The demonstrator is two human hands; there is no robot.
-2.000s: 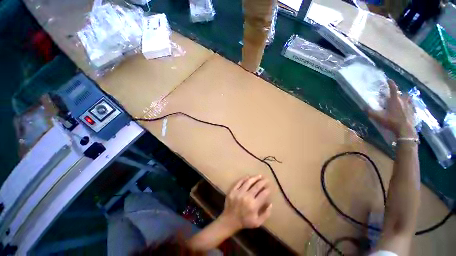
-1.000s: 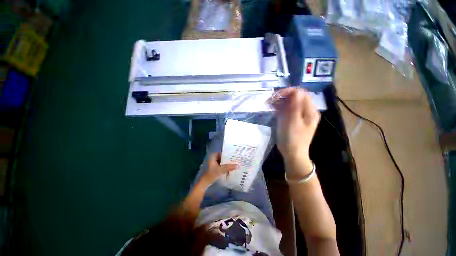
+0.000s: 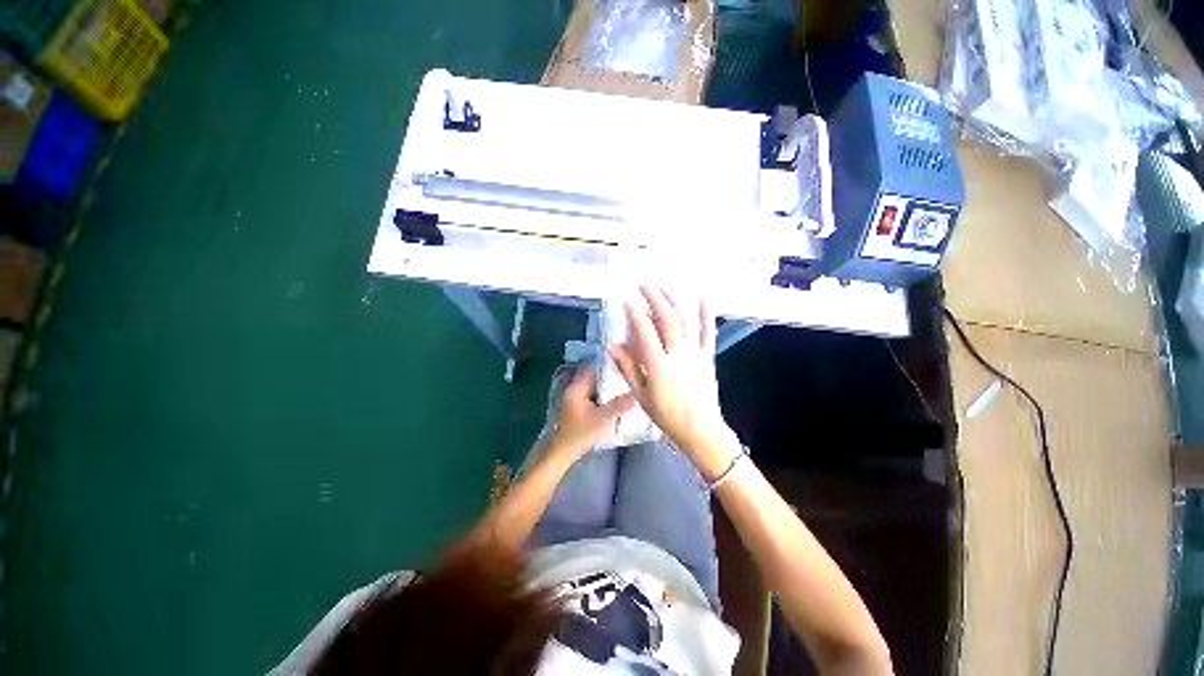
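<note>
A white product box (image 3: 634, 428) in clear film is over my lap, at the front edge of the bar heat sealer (image 3: 495, 277). My left hand (image 3: 581, 416) holds its lower left side. My right hand (image 3: 671, 370) lies over the box's upper part with fingers apart; whether it pinches any film cannot be told. The hands and glare hide much of the box and film. The sealer is open: the silver bar of its upper jaw (image 3: 528, 197) and the thin sealing strip (image 3: 528, 238) show, washed out by glare towards the right.
A blue-grey control box (image 3: 904, 178) stands at the sealer's right end. Bagged boxes (image 3: 1043, 79) lie heaped on the cardboard-covered table (image 3: 1070, 449), where a black cord (image 3: 1043, 436) runs. A brown carton (image 3: 561, 66) with film is behind the sealer. Crates (image 3: 106, 60) stand far left.
My right hand has moved from above the sealer's right part down and left onto the box. My left hand still holds the box. The view has shifted slightly.
</note>
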